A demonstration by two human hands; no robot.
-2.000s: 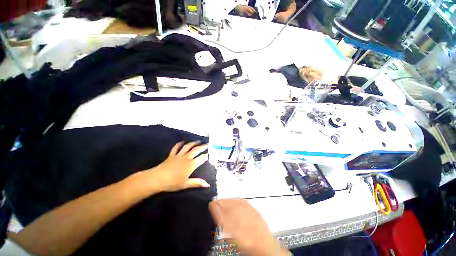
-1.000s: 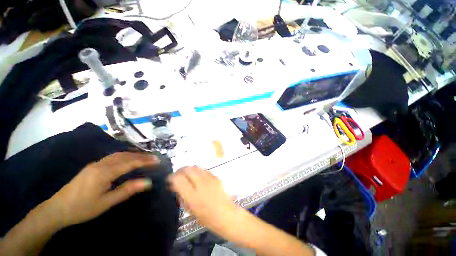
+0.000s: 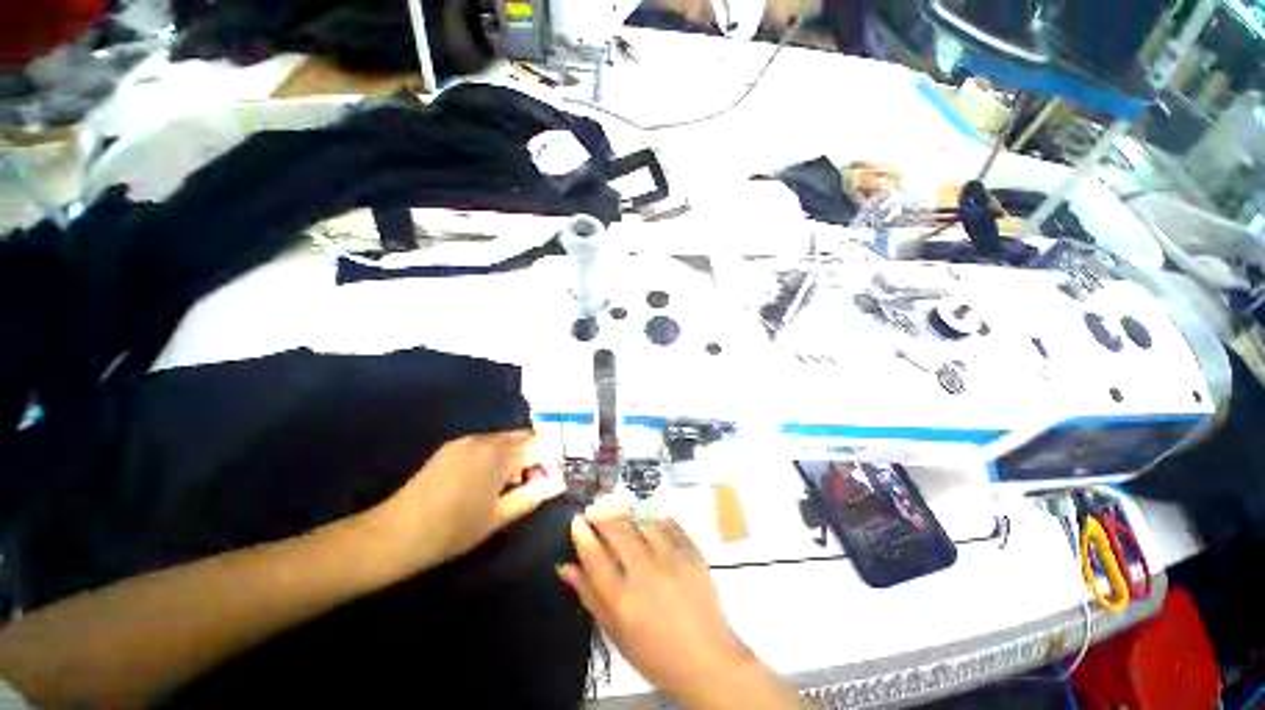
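Observation:
A black garment panel point(image 3: 319, 416) lies on the white table, left of the needle. My left hand point(image 3: 472, 492) is on the panel, its fingertips bent at the cloth's edge beside the presser foot point(image 3: 597, 479). My right hand point(image 3: 645, 583) rests at the panel's right edge, fingertips just in front of the presser foot. Both hands hold the cloth edge there; the fingers hide part of it. The white lockstitch machine point(image 3: 888, 361) with a blue stripe extends to the right.
A smartphone point(image 3: 881, 520) and a yellowish piece point(image 3: 731, 512) lie right of the needle. Yellow and red snips point(image 3: 1110, 562) are at the right table end, above a red stool point(image 3: 1151, 659). A black cloth heap point(image 3: 319, 180) lies behind the panel. Thread cones stand upper right.
The view swung right, then back. My left hand has gone from lying spread on the panel to gripping near the presser foot. My right hand has moved up from the front table edge to the needle area.

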